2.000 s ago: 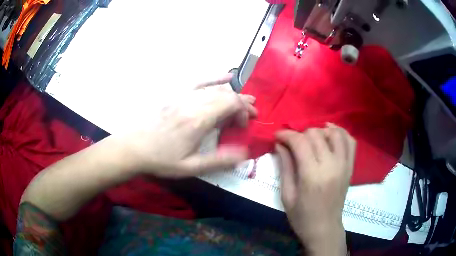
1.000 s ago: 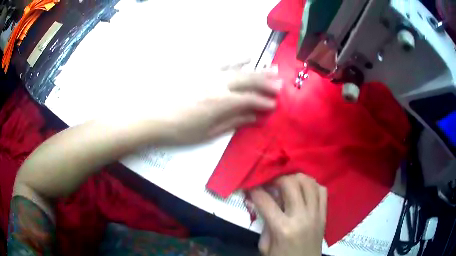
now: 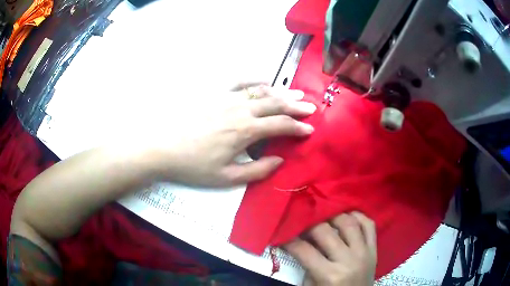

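Observation:
A bright red garment panel lies under the presser foot of the sewing machine head. My left hand rests with fingers spread on the panel's left edge, fingertips just left of the presser foot. My right hand is at the panel's lower edge, fingers curled over the cloth, thumb side partly hidden. A pale thread tail lies on the panel between the hands. Red threads hang from the lower corner.
The machine head with pale knobs stands at upper right. A white table with ruler markings surrounds the work. A darker red garment pile is at lower left, orange strips at far upper left, black cables at right.
The hands first worked close together at the lower edge. The panel's left part now lies unfolded toward me. My left hand has moved up beside the presser foot, my right hand lower.

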